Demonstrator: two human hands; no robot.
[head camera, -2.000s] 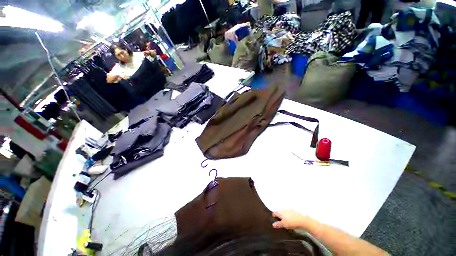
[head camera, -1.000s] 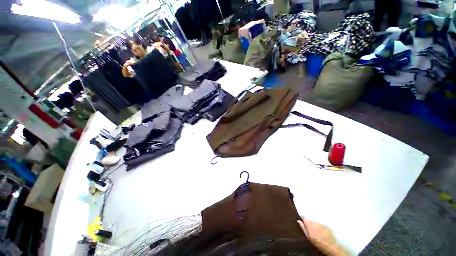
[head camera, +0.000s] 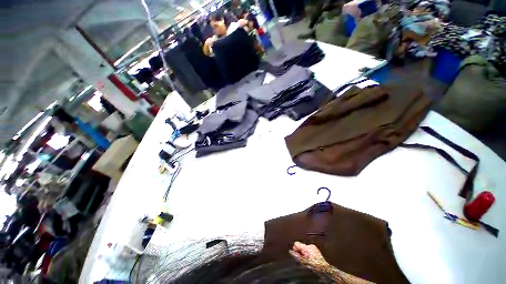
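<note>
A brown sleeveless garment (head camera: 358, 236) lies on the white table in front of me, its lower part cut off by the picture's edge. A black hanger (head camera: 324, 195) shows its hook at the neckline. My right hand (head camera: 308, 255) is over the garment's front, below the neck, with fingers curled. I cannot tell whether it grips cloth. Blurred dark hair hides part of the garment's lower left. My left hand is not in view.
A second brown garment (head camera: 355, 133) lies farther up the white table (head camera: 222, 191), straps trailing right. A red thread cone (head camera: 479, 206) and yellow-handled tools (head camera: 461, 222) lie right. Dark grey folded garments (head camera: 227, 127) and a person (head camera: 219, 28) are beyond. Small items line the left edge.
The view has turned left, so things appear shifted right. My right hand has moved from the garment's right armhole edge in onto its front.
</note>
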